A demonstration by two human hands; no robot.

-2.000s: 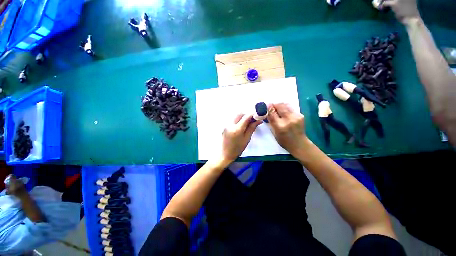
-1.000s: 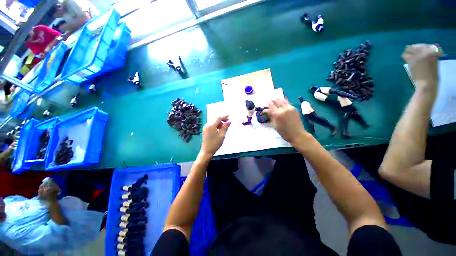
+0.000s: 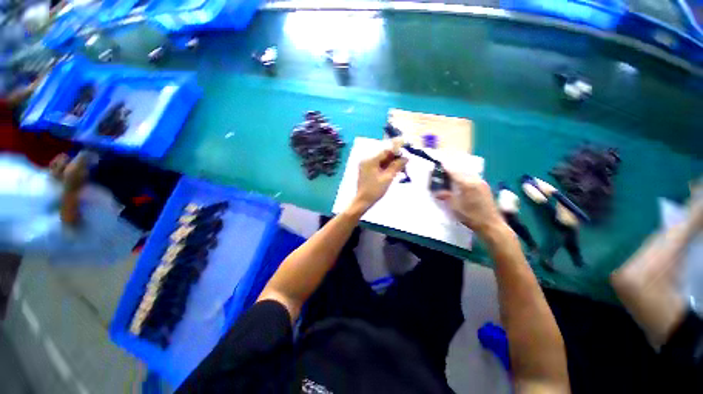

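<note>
My left hand [image 3: 375, 178] holds a figure body [image 3: 397, 145] by its cream torso over the white sheet [image 3: 370, 212]. Its dark head points up-left; one black leg stretches right and another dark part hangs down. My right hand [image 3: 472, 202] has its fingers on a squat black block [image 3: 440, 179] at the right of the sheet. The figure's right-pointing leg ends close to the block; blur hides whether they touch. A purple cap [image 3: 430, 141] sits on the cardboard piece [image 3: 455, 131] beyond the sheet.
Small dark parts are heaped left [image 3: 317, 145] and right [image 3: 590, 175]. Part-built figures [image 3: 539, 192] lie right of the sheet. A blue tote [image 3: 258, 223] with a row of figures is at lower left. Blue trays [image 3: 158, 119] stand at left. Another person's hand [image 3: 655, 269] is at right.
The view has turned. The figure, standing or lying on the paper a second ago, is now raised in my left hand. My right hand stays at the block.
</note>
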